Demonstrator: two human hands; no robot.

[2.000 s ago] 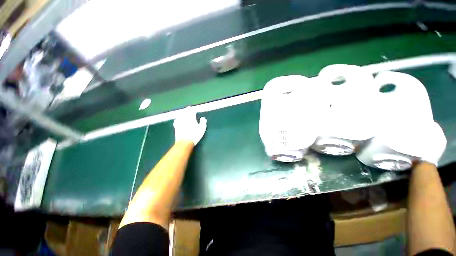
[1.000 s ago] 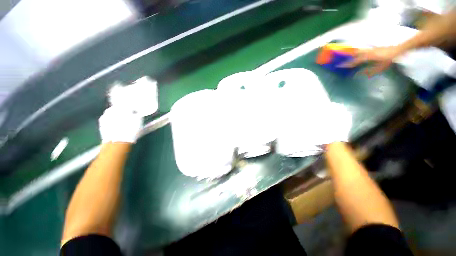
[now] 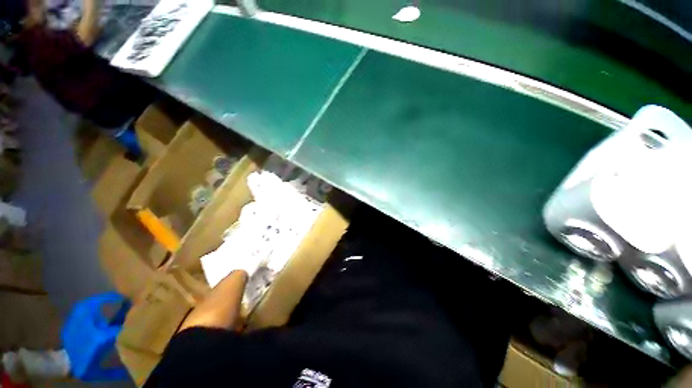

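Observation:
Several white housings (image 3: 645, 189) stand side by side on the green bench at the right edge, partly cut off, with a handle hole on top and round metallic openings facing me. An open brown carton (image 3: 303, 261) below the bench edge holds a heap of white plastic parts (image 3: 277, 220). My left hand (image 3: 228, 265), in a white glove, reaches into this carton. The glove blends with the white parts, so its fingers and any hold cannot be made out. Only a sliver of skin shows at the bottom right corner; my right hand itself is out of the picture.
A neighbouring carton (image 3: 140, 193) holds round greyish parts and an orange strip (image 3: 158, 229). A blue stool (image 3: 95, 337) stands on the floor. A white tray (image 3: 163, 34) with small dark parts lies near another person. A small white piece (image 3: 407, 14) lies on the belt.
The view has turned left and down. My left hand has gone from a white piece over the belt into the carton. My right hand, earlier at the rightmost housing, has left the picture.

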